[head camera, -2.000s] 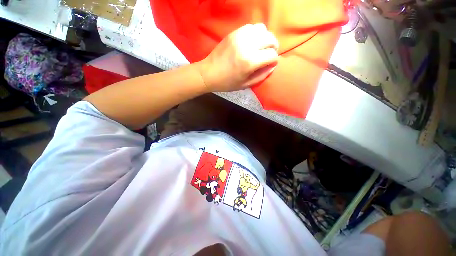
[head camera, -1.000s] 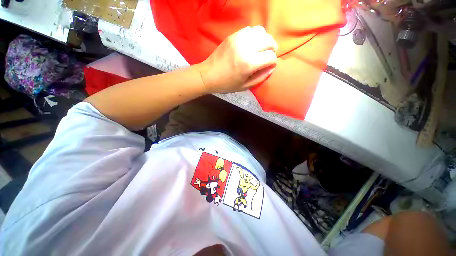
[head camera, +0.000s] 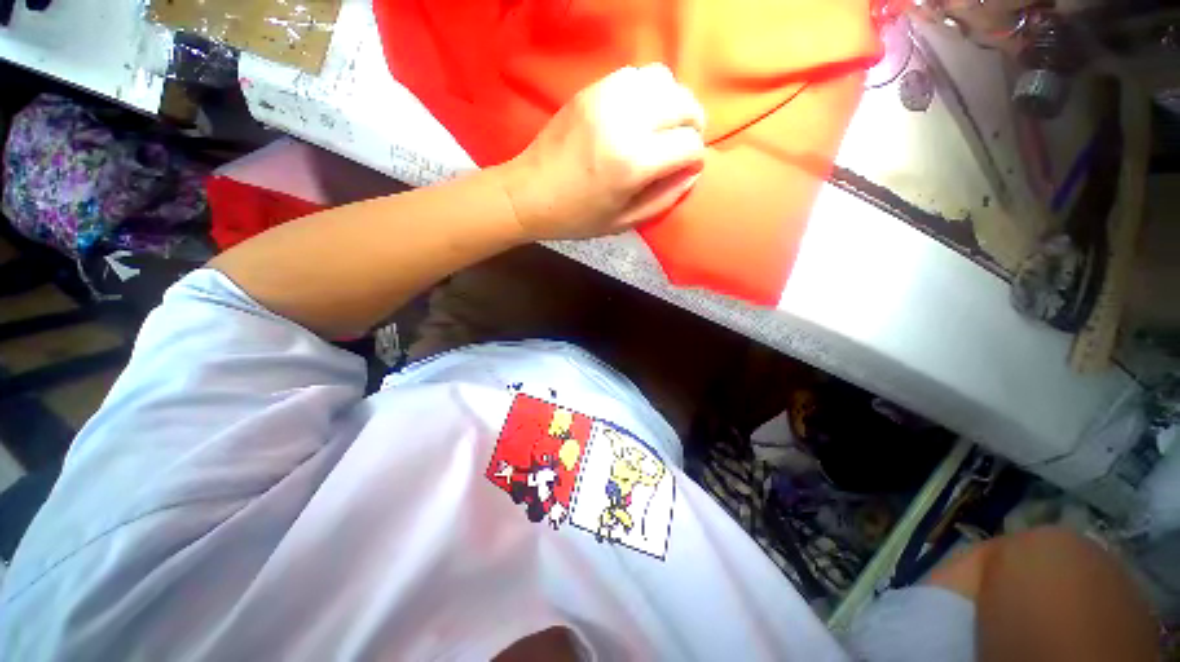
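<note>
A large red cloth (head camera: 744, 207), orange under the lamp, lies over the white machine bed (head camera: 893, 285) and hangs a little past its front edge. My left hand (head camera: 634, 149) is closed in a fist on the cloth, its fingers gripping the fabric. A dark crease or line runs from the hand toward the upper right. Lamp glare lies at the cloth's upper right, and small parts there are too bright to tell. My right hand is out of the picture; only a bent bare part of the right arm shows at the lower right.
A tan ruler or strip (head camera: 1115, 233), a dark looped thing (head camera: 1055, 278) and thin pink and purple sticks lie at the right. A ribbed knob (head camera: 1038, 88) is above them. At left are a red-and-white box or bag (head camera: 265, 201) and a flowered cloth (head camera: 97, 175).
The whole view has shifted slightly, so the table and cloth sit a little further left. My left hand keeps its grip at the same place on the cloth.
</note>
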